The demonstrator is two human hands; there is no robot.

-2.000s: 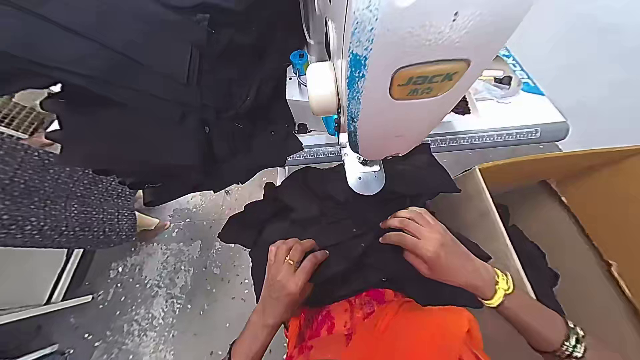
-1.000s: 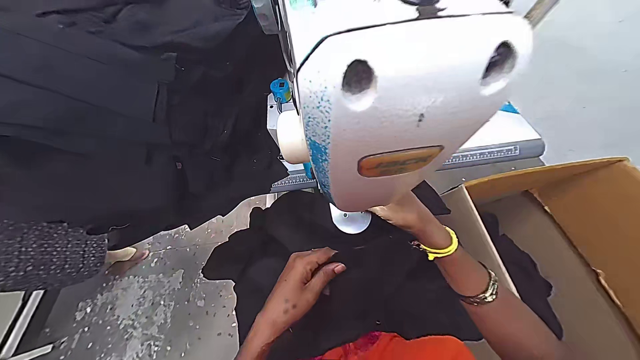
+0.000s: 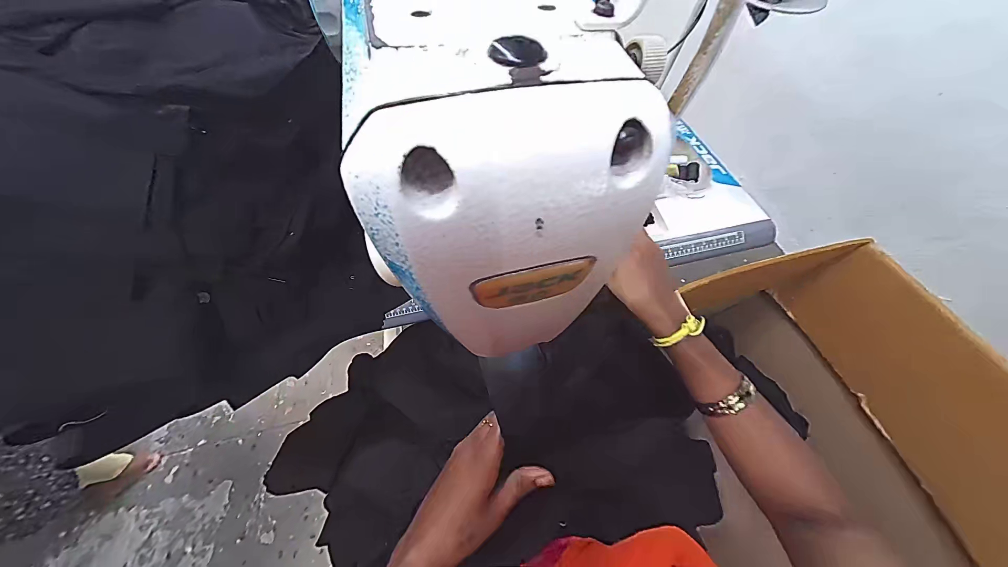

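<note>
Black fabric [image 3: 598, 441] lies bunched below the white head of a Jack sewing machine [image 3: 512, 189]. My left hand [image 3: 480, 480] rests on this cloth near my lap, thumb apart from the fingers; some fingertips cannot be made out. My right hand [image 3: 642, 276] reaches behind the right side of the machine head, its fingers hidden, so what it touches does not show. A yellow band [image 3: 679, 331] is round the right wrist, with a metal bracelet [image 3: 728, 398] farther up the arm. The needle area is hidden behind the machine head.
An open cardboard box [image 3: 890, 378] stands close on the right, beside my right forearm. A large heap of black cloth [image 3: 165, 236] fills the left side. The machine bed [image 3: 709, 216] bears a ruler strip. At lower left, a person's foot [image 3: 130, 472] shows on the worn floor.
My right hand has moved from the top of the black cloth to behind the machine head. The left hand stays on the cloth. The view has come closer over the machine head.
</note>
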